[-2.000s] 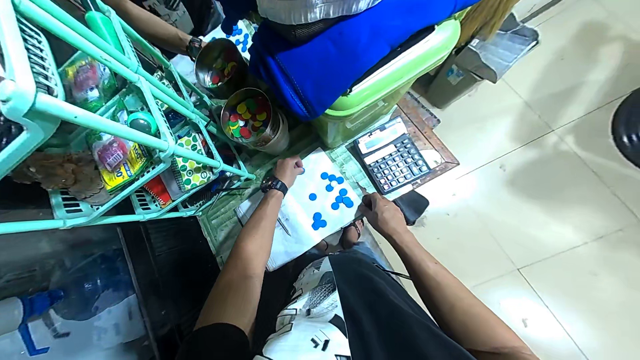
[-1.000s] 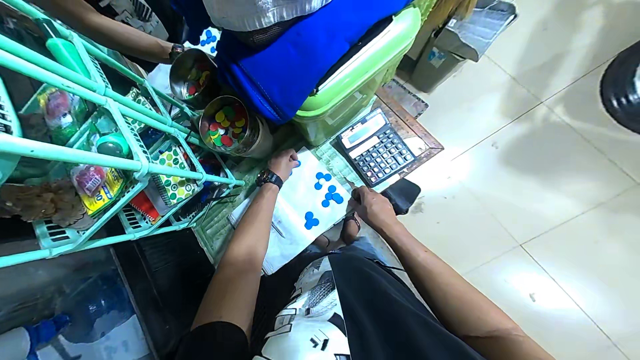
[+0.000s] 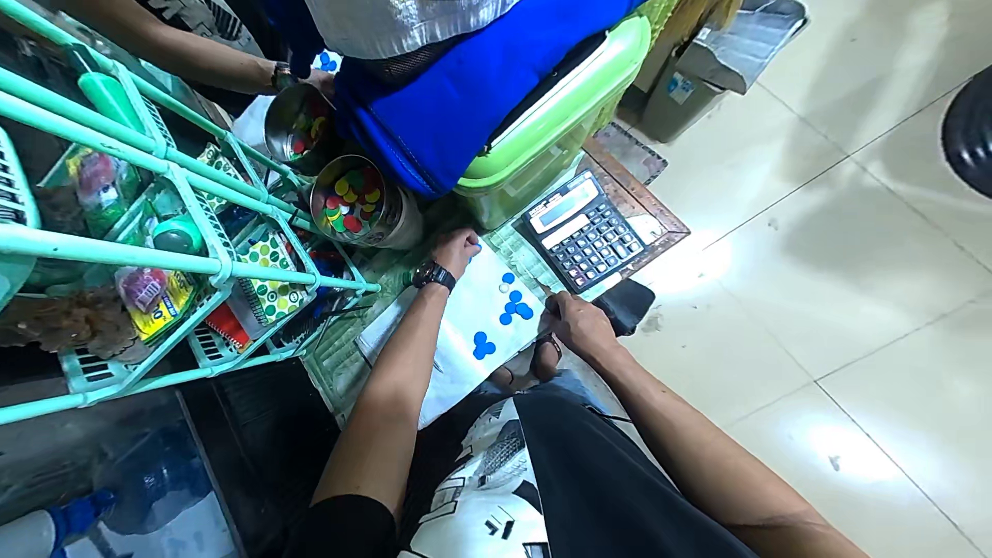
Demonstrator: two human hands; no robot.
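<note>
Several blue discs (image 3: pixel 516 308) and one pale disc (image 3: pixel 504 287) lie on white paper (image 3: pixel 457 333). At the paper's upper end, my left hand (image 3: pixel 457 252), with a black watch on its wrist, has its fingers curled and bits of blue at the fingertips. My right hand (image 3: pixel 577 322) rests at the paper's right edge with its fingers drawn together; what lies between them is hidden. Beyond it sits a black calculator (image 3: pixel 585 232). A metal can of red, yellow and green discs (image 3: pixel 356 167) stands beyond my left hand.
A mint-green plastic rack (image 3: pixel 178 263) with packets and notebooks fills the left. A lidded green bin (image 3: pixel 558 116) carries a blue bag (image 3: pixel 434 108). Another person's hand (image 3: pixel 319 81) is near a second can (image 3: pixel 298 124). A dark object (image 3: pixel 626 306) lies beside my right hand.
Fewer blue discs lie on the paper than two seconds ago, mainly in its upper part. A pale disc now shows among them. Both my hands remain near the same paper edges.
</note>
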